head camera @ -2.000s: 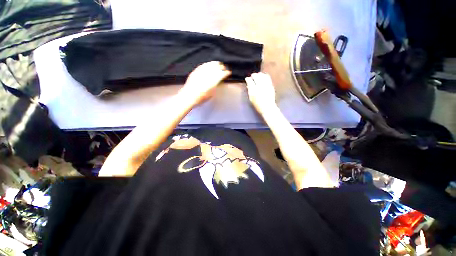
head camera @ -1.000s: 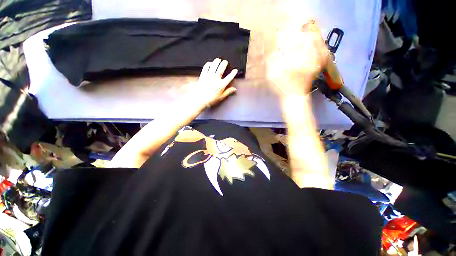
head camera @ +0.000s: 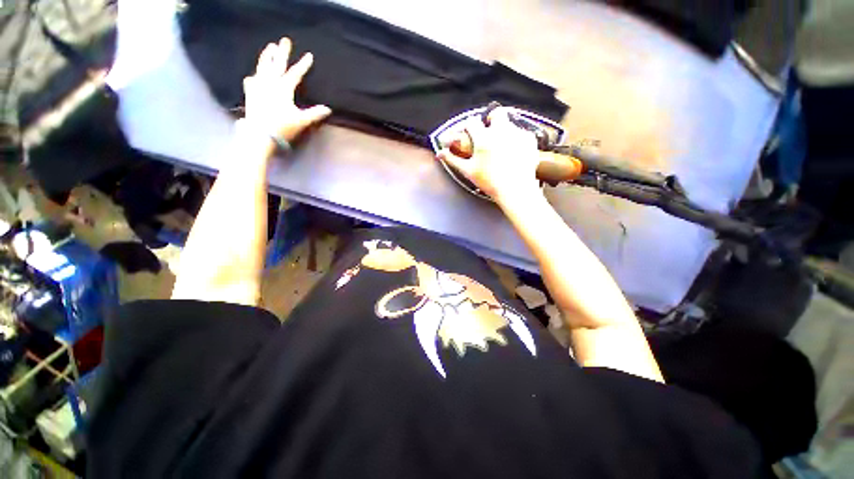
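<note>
A black cloth piece point(head camera: 375, 70) lies flat across the pale pressing table point(head camera: 599, 224). My right hand point(head camera: 506, 154) is closed on the orange-brown handle of the steam iron point(head camera: 453, 125). The iron sits on the near edge of the cloth's right end, its tip to the left, and hides part of that end. My left hand point(head camera: 276, 98) lies with fingers spread on the near edge of the cloth, left of the iron, holding nothing.
A dark hose point(head camera: 646, 192) runs from the iron off the table's right side. Black cloth point(head camera: 669, 19) lies at the far right edge. Grey and dark cloth point(head camera: 56, 56) lies at the left. A blue crate point(head camera: 89, 281) and scraps are on the floor.
My right hand has taken hold of the iron, which has moved left from the right side of the table onto the cloth. My left hand has moved left along the cloth. The view has turned.
</note>
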